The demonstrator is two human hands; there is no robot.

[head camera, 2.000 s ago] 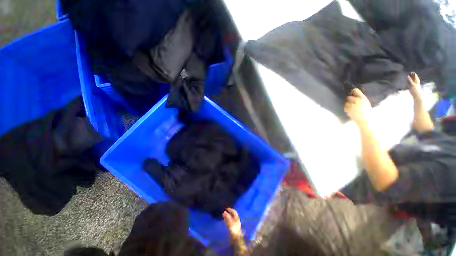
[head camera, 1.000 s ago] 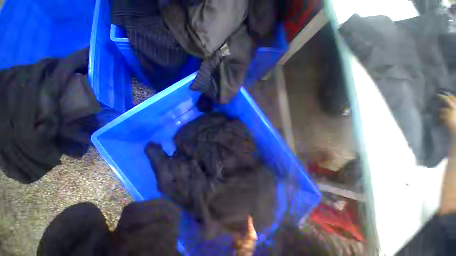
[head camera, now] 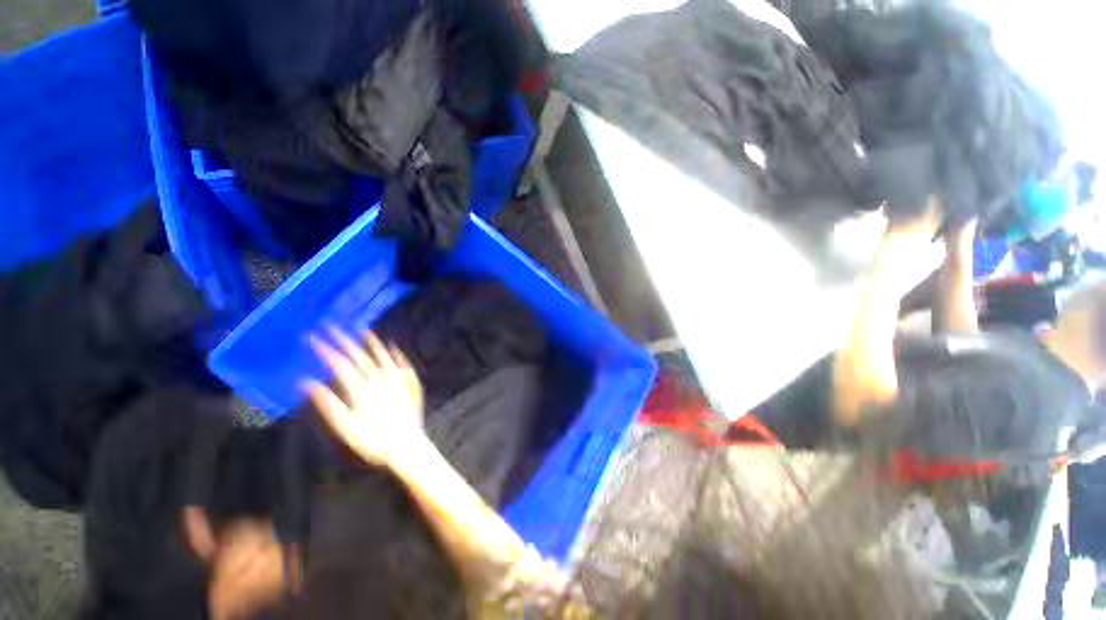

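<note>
My right hand (head camera: 370,400) is blurred, with its fingers spread, over the near left side of a blue plastic bin (head camera: 606,351). Nothing shows in it. A black garment (head camera: 485,351) lies in the bin, partly behind my hand and forearm. My left hand (head camera: 249,569) is low at the bottom edge, partly cut off, with its fingers closed around dark cloth (head camera: 182,466). This cloth is hard to tell apart from my dark clothing.
More blue bins (head camera: 73,158) stand behind on the left, one heaped with dark garments (head camera: 279,109). Dark cloth (head camera: 85,327) hangs at the left. On the right a person's hands (head camera: 904,248) handle dark garments (head camera: 728,97) on a white worktable (head camera: 691,279). A red thing (head camera: 703,412) is beneath the table corner.
My left hand has come into view at the bottom with dark cloth. My right hand has moved up and left and opened. The sleeve-like part of the bin's garment no longer shows inside the bin.
</note>
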